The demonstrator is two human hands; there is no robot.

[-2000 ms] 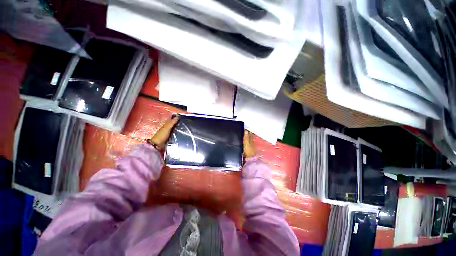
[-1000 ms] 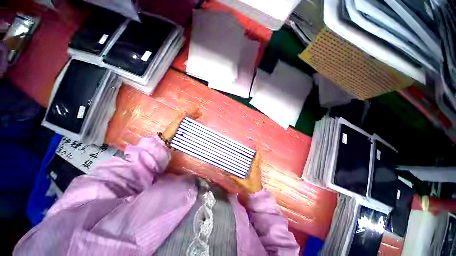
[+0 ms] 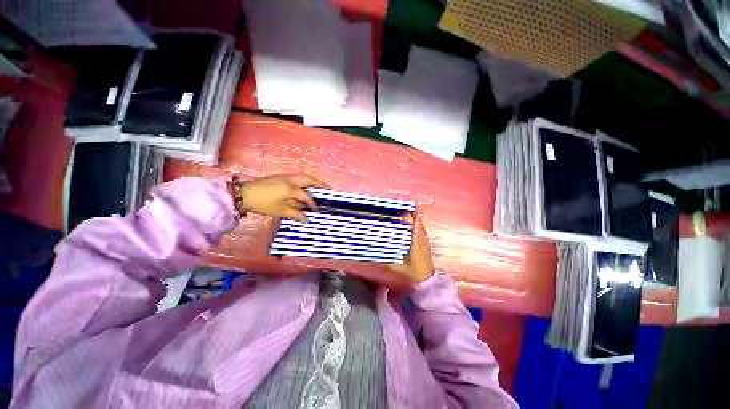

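Observation:
A stack of small tablets (image 3: 344,236) stands on edge in front of me, its edges showing as dark blue and white stripes. Near its far side the stripes part at a dark gap (image 3: 360,209). My left hand (image 3: 280,196) is at the stack's upper left, its fingers at the end of the gap. My right hand (image 3: 418,249) holds the stack's right end. The fingers under the stack are hidden.
Tablet stacks (image 3: 164,92) stand at the left and more tablet stacks (image 3: 567,180) at the right. Loose white sheets (image 3: 428,100) lie at the back. A perforated board (image 3: 544,32) hangs at the upper right. Blue plastic (image 3: 540,363) shows below the bench's right edge.
Earlier a black tablet face showed, then the striped edges, closed together. Now a dark gap parts the stripes, and my left hand has moved from the end onto the far side.

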